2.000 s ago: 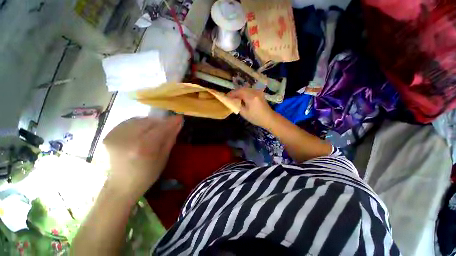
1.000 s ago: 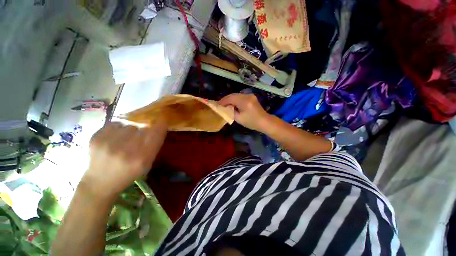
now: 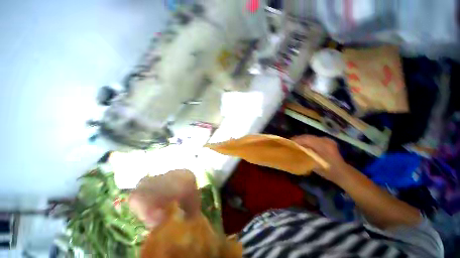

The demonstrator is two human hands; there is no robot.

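The view is blurred. My right hand [image 3: 320, 151] grips the right end of a small tan paper bag [image 3: 272, 151], held level with its mouth partly open, in front of my lap. My left hand [image 3: 166, 194] is at the lower left over the green floral fabric [image 3: 96, 216], apart from the bag. Its fingers are too blurred to tell if it holds anything. Bright, washed-out pale cloth or table lies just beyond my left hand. A blank white paper slip [image 3: 242, 108] lies on the machine table beyond the bag.
The sewing machine [image 3: 171, 75] stands at upper left. A white thread cone [image 3: 327, 65], a wooden frame [image 3: 338, 126] and a kraft bag with red printing [image 3: 376, 78] are at upper right. Blue cloth [image 3: 396, 170] lies near my right forearm.
The camera view has swung, so things show farther right and lower. My left hand has come away from the tan bag toward the green fabric. My right hand still holds the bag.
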